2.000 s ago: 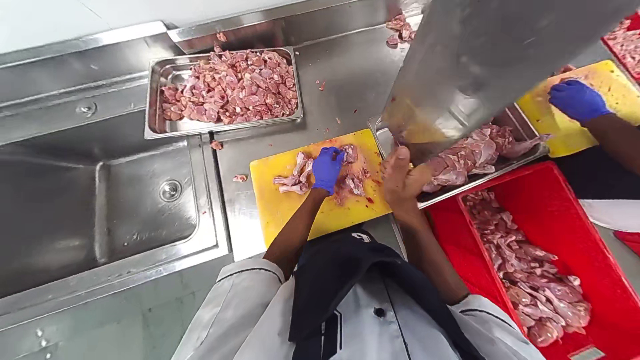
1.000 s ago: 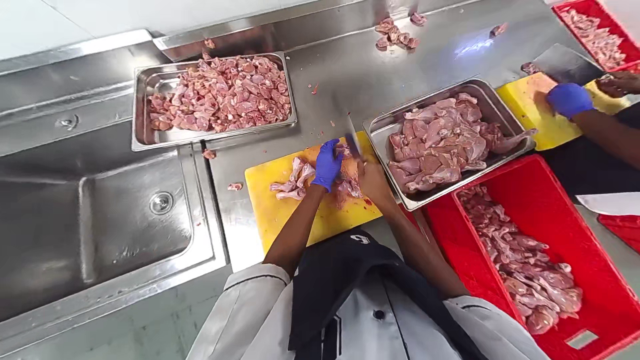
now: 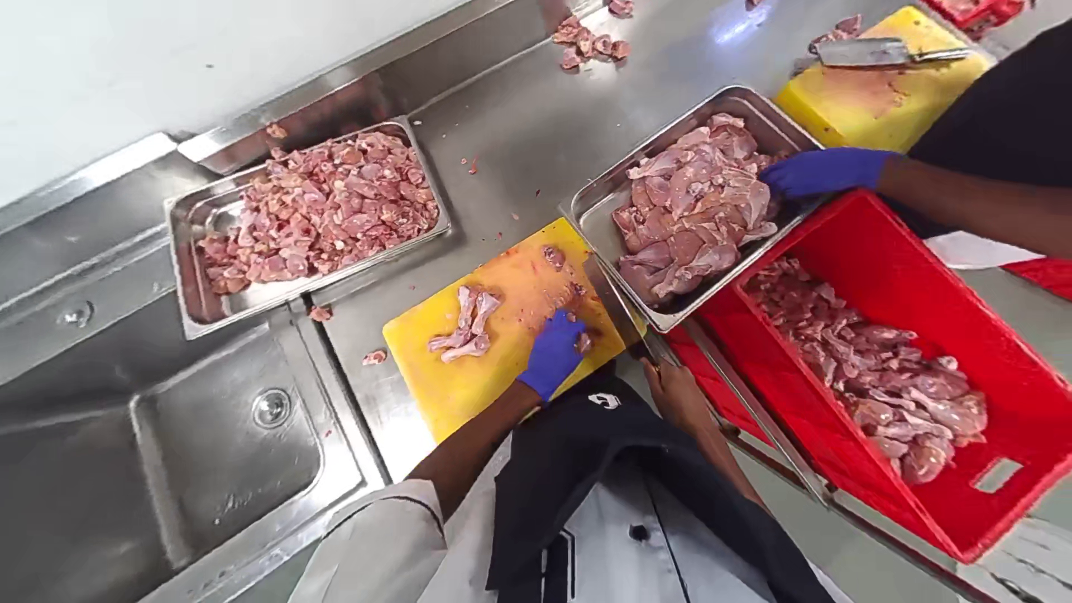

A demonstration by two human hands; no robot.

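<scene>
My left hand (image 3: 556, 352), in a blue glove, has its fingers around small raw meat pieces (image 3: 584, 342) on the yellow cutting board (image 3: 435, 368). Bare, my right hand (image 3: 672, 387) grips the handle of a cleaver (image 3: 615, 306), whose blade lies along the board's right edge beside the steel tray. Several trimmed bones with knobby ends (image 3: 469, 322) rest on the board left of my gloved hand. Another small meat piece (image 3: 554, 257) is near the board's top corner. Cut meat pieces (image 3: 335, 209) fill the left steel pan (image 3: 310, 289).
Raw chicken legs (image 3: 695, 205) lie in the right steel tray (image 3: 596, 197), where a co-worker's gloved hand (image 3: 829, 172) reaches in. A red crate (image 3: 946, 310) with chicken pieces stands at the right. Another cleaver (image 3: 863, 53) lies on a second yellow board (image 3: 854, 109). A steel sink (image 3: 226, 452) is at the left.
The cleaver was raised two seconds ago and is now low at the board's right edge. My left hand has moved away from the bones. The co-worker's gloved hand has moved into the right tray.
</scene>
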